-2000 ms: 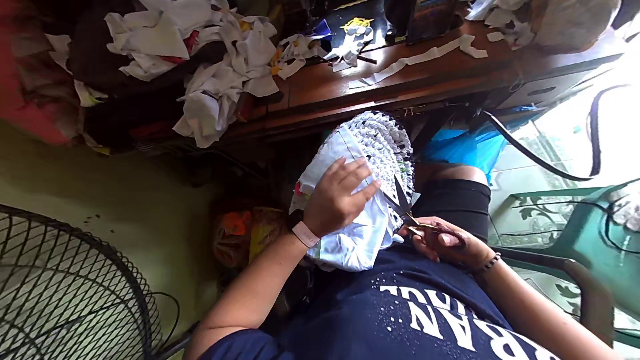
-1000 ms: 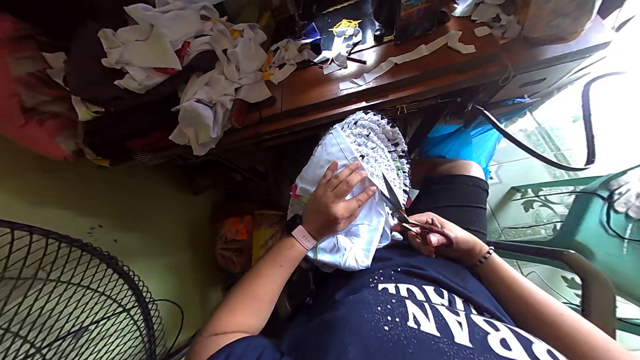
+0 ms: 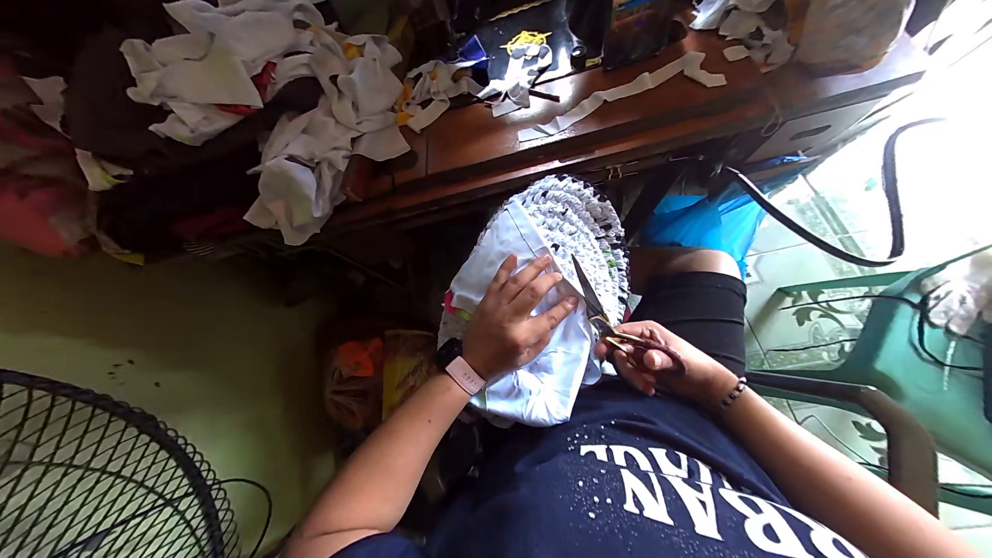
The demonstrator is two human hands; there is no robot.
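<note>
My left hand [image 3: 515,318] lies with fingers spread on a piece of white fabric [image 3: 535,387] in my lap, pressing it from above. Under the fabric is a round, crocheted-looking white piece [image 3: 573,209] with dark flecks. My right hand [image 3: 659,356] grips the handles of a pair of scissors [image 3: 593,298], whose blades point up and away from me, lying over the fabric's right edge beside the crocheted piece. The blades look nearly closed. Whether fabric lies between them cannot be told.
A wooden table [image 3: 620,124] ahead holds white fabric scraps [image 3: 333,101] and a long white strip [image 3: 612,93]. A fan [image 3: 108,473] stands at lower left, a green plastic chair [image 3: 891,341] at right. A blue plastic bag [image 3: 690,221] hangs beyond my knee; a black strap [image 3: 821,240] curves beside it.
The scissor blades, spread apart two seconds ago, are now closer together. My left hand stays on the white fabric.
</note>
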